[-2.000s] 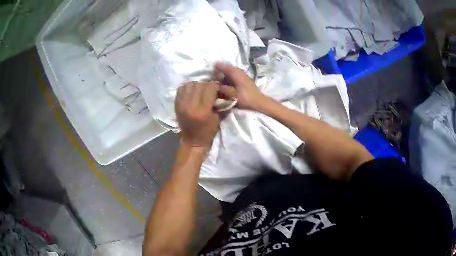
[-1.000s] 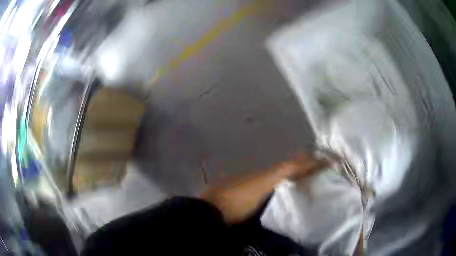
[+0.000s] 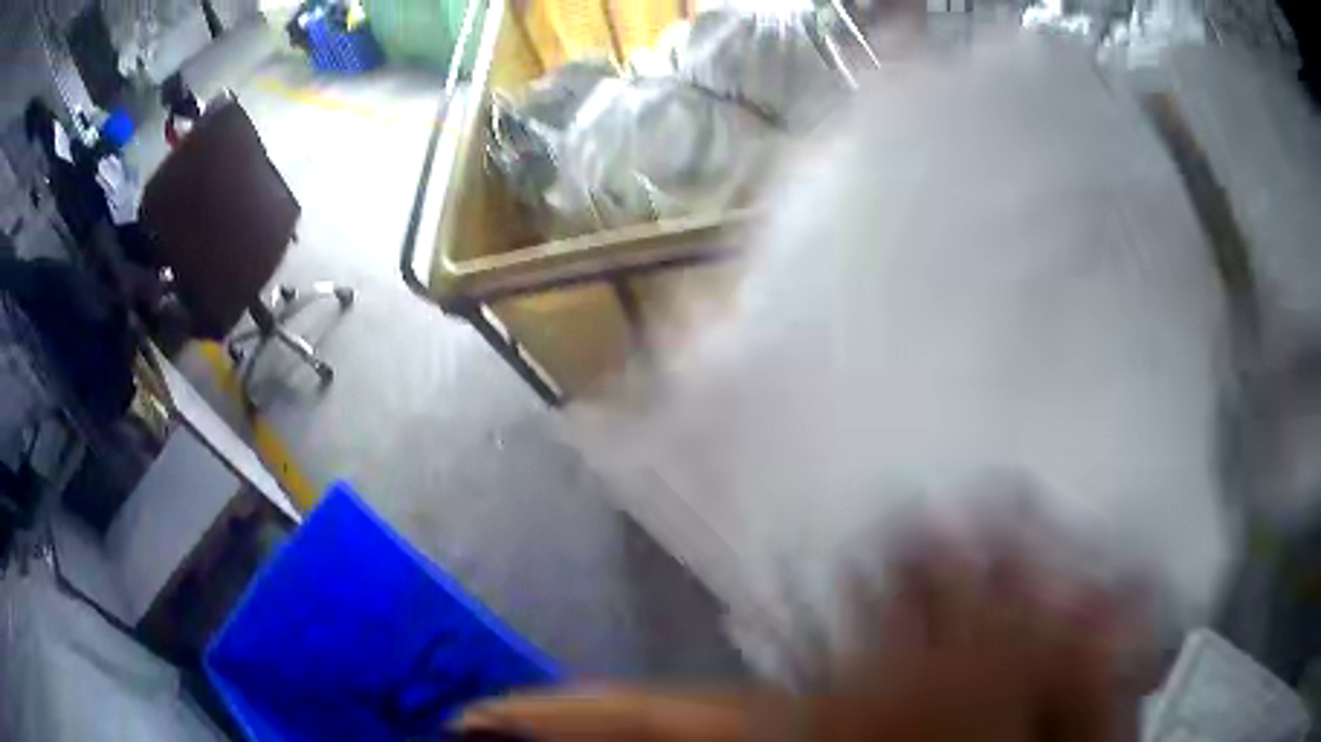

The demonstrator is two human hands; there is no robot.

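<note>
A large white cloth bundle (image 3: 1000, 305) fills the right half of the view, close to the camera and blurred. One hand, by its arm my left hand (image 3: 1000, 623), is at the bottom, against the lower part of the bundle and seemingly gripping it. Motion blur hides its fingers. Part of the forearm runs along the bottom edge. My right hand is not visible.
A metal-framed cart (image 3: 580, 258) with yellowish sides holds white bundles behind. A blue crate (image 3: 362, 623) with dark contents is at lower left. A brown wheeled chair (image 3: 220, 218) stands at upper left. Grey floor with a yellow line lies between.
The view has swung from the white tub to the cart and chair. The cloth worked by both hands earlier is now a raised bundle close to the camera. The right hand has left view.
</note>
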